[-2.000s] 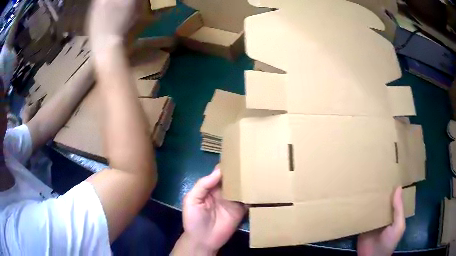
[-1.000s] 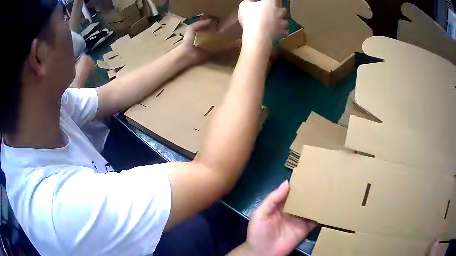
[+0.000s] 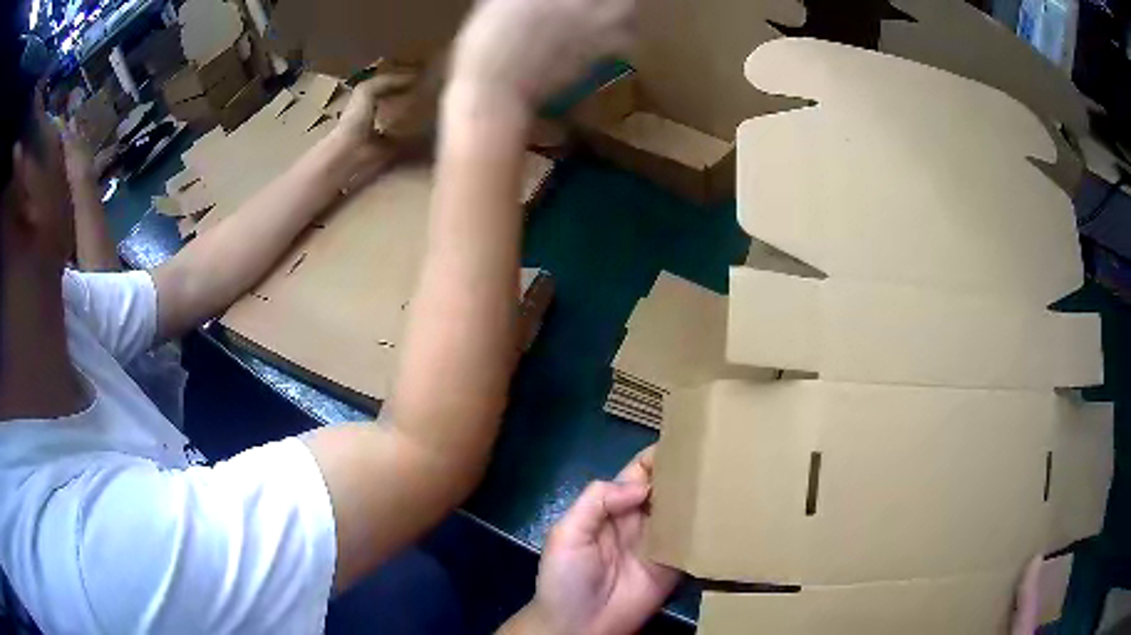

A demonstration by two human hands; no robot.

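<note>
A flat tan box blank [image 3: 924, 484] fills the right side, its lid panel with rounded corners at the far end and two dark slots in the base. My left hand [image 3: 608, 558] grips its left side flap, which is bent up a little. My right hand [image 3: 1028, 602] is at the near right edge of the blank; only a finger shows, and the rest is hidden or cut off by the frame. A stack of blanks [image 3: 636, 399] shows beside and partly under the held blank.
A neighbour in a white shirt [image 3: 186, 515] works at the left, forearms over a stack of blanks [image 3: 329, 292]. An open part-folded box [image 3: 676, 149] stands at the far side of the dark-green table [image 3: 577, 335]. More cardboard and boxes [image 3: 211, 81] lie at the far left.
The view swung left and then partly back right. The left side flap, flat one second ago, is now bent up. The neighbour's raised hand has moved.
</note>
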